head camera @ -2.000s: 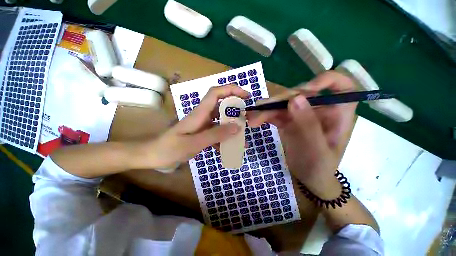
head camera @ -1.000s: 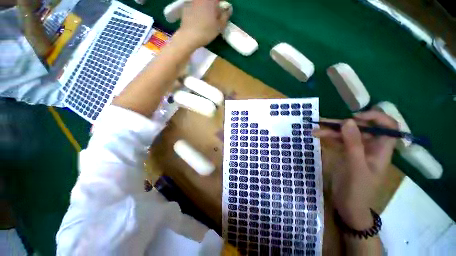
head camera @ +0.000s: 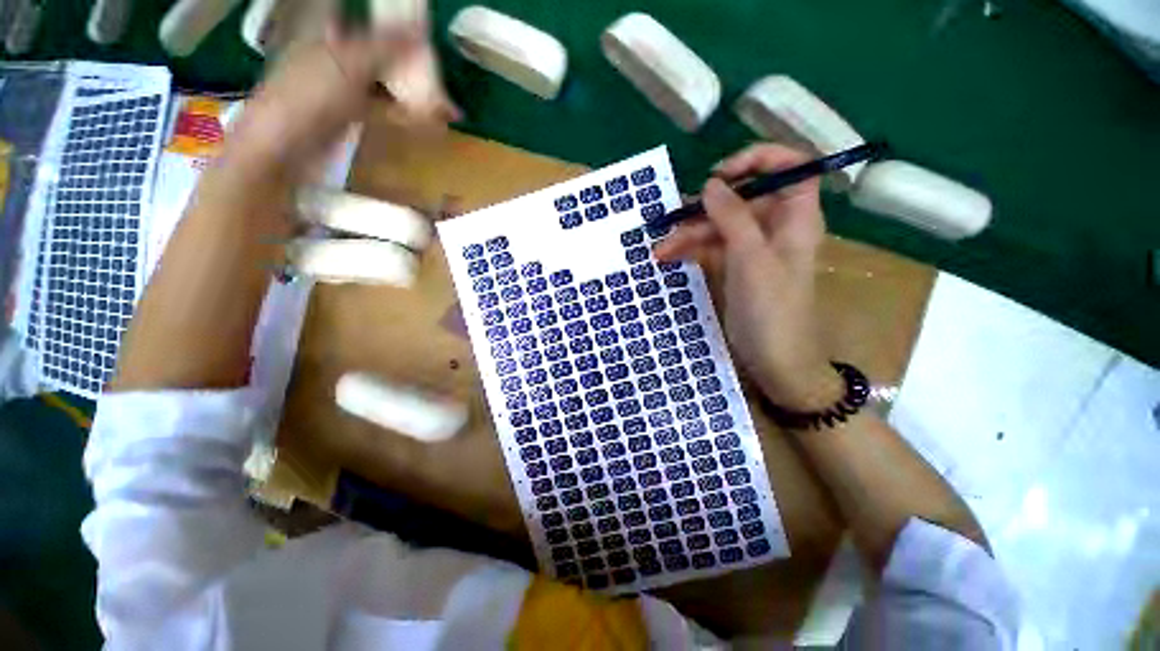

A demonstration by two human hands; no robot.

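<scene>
The white label sheet [head camera: 579, 248] lies tilted on the brown board, with a dark label grid and a bare patch near its top. My right hand [head camera: 770, 242] holds the slim black tweezers [head camera: 789, 176] at the sheet's upper right edge. Their tip is at a dark label there; whether it grips the label cannot be told. My left hand [head camera: 331, 95] is blurred at the upper left, beyond the board's far edge. Its fingers are around an off-white plastic housing [head camera: 405, 57], which is blurred and partly hidden.
Several off-white housings stand in a row on the green bench [head camera: 1018, 115]. Two more [head camera: 363, 239] lie left of the sheet, and one [head camera: 401, 407] lies nearer on the board [head camera: 382, 324]. Spare label sheets [head camera: 96, 229] lie far left. Blank white paper [head camera: 1005, 432] lies right.
The housing held over the sheet two seconds ago is out of my left hand. That hand went to the far bench row and now holds another housing. The tweezers moved to the sheet's upper right labels.
</scene>
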